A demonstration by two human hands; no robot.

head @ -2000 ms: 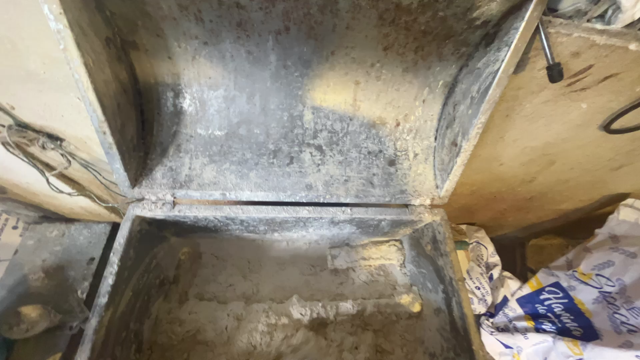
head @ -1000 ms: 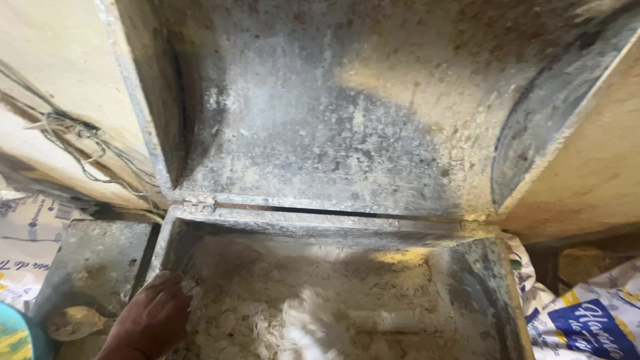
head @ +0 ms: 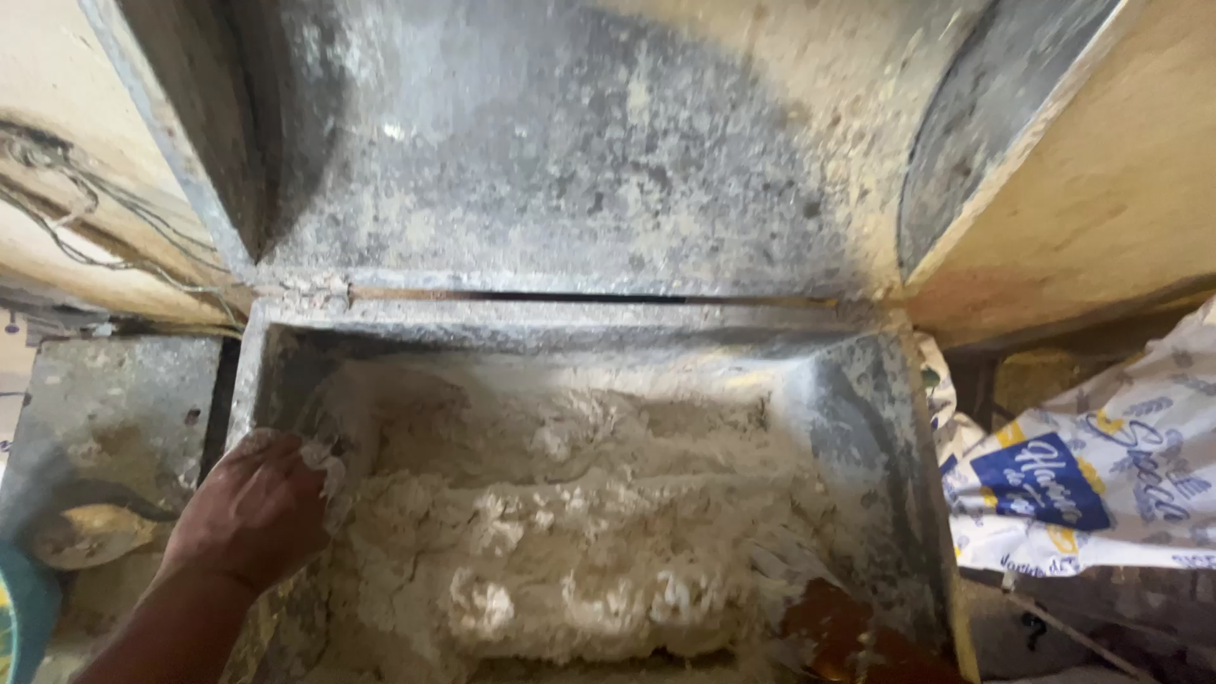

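A metal mixing trough [head: 249, 380] with a hinged, raised metal lid [head: 570, 142] stands before me. Inside it lies a floury, lumpy mass of dough [head: 589, 532], with loose white flour on top. At the trough's left wall is my left hand [head: 261, 503], fingers curled over the rim and floury at the tips; whether it grips the rim or something else cannot be told. My right hand [head: 807, 589], blurred and dusted with flour, reaches into the dough at the lower right. Its fingers are partly lost in the blur.
Left of the trough is a grey metal surface [head: 123, 380] with a pale scoop-like object [head: 95, 534] and the edge of a turquoise tub [head: 28, 589]. Cables [head: 104, 209] run along the left wall. A printed flour sack [head: 1121, 475] lies at the right.
Neither hand shows two seconds ago. One second ago my left hand was at the trough's left wall; my right hand has since come into view over the dough.
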